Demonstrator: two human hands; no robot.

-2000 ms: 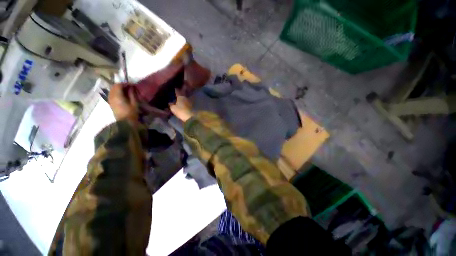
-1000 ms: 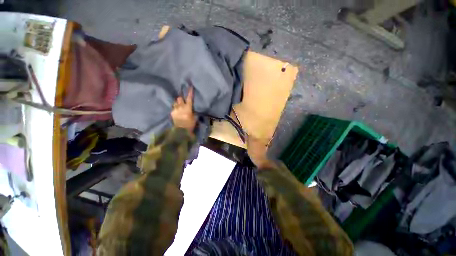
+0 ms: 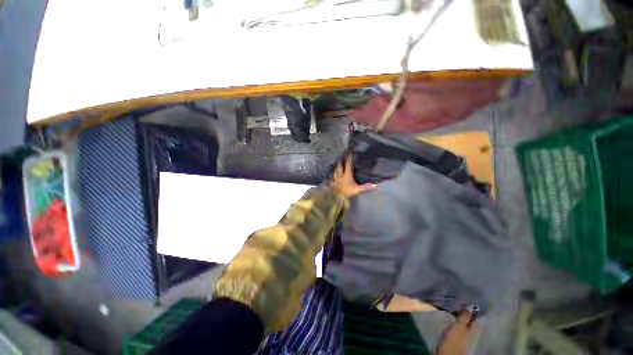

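Observation:
A large grey cloth piece (image 3: 430,236) lies spread and wrinkled over a tan wooden board (image 3: 479,156), with darker cloth folds (image 3: 409,149) along its far side. My left hand (image 3: 350,182) is on the cloth's left edge, fingers spread and thumb pointing right, not closed on anything. My right hand (image 3: 458,336) is at the bottom edge of the picture, partly cut off. Its fingertips meet the near right corner of the grey cloth and seem to pinch it; they are blurred.
A white machine table (image 3: 277,52) with a wooden edge spans the top. A reddish cloth (image 3: 437,104) hangs below its right part. A green crate (image 3: 562,201) stands at right. A white panel (image 3: 222,218) lies left of my left hand. A tray of red and green items (image 3: 50,215) is at far left.
The view has turned, so the table runs across the top. My left hand has moved from the middle of the grey cloth to its edge. My right hand is at the cloth's near corner.

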